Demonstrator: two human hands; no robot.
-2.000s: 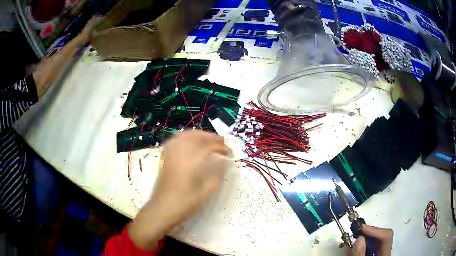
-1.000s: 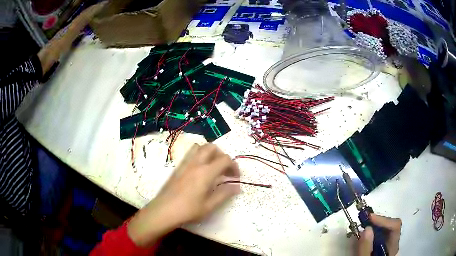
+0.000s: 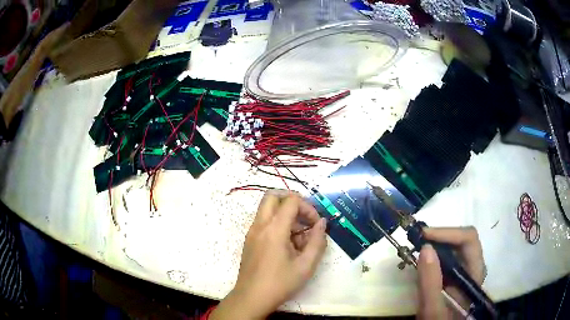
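My left hand holds a red and black connector lead between thumb and fingers, its end at the left edge of the front solar panel. My right hand holds the soldering iron, its tip above the panel's right half, with a thin guide tube beside it. The panel lies flat with its green strip showing, at the near end of the overlapping dark panel row. A pile of red and black leads with white plugs lies behind.
Panels with leads lie piled at left. The clear extractor hood stands behind the lead pile. A brown box is back left, the soldering station at right. Red loops lie far right. Another person's arm shows at left.
My left hand has moved right with a lead to the front panel. My right hand still holds the iron over that panel. The view has shifted, so the bench items appear further left.
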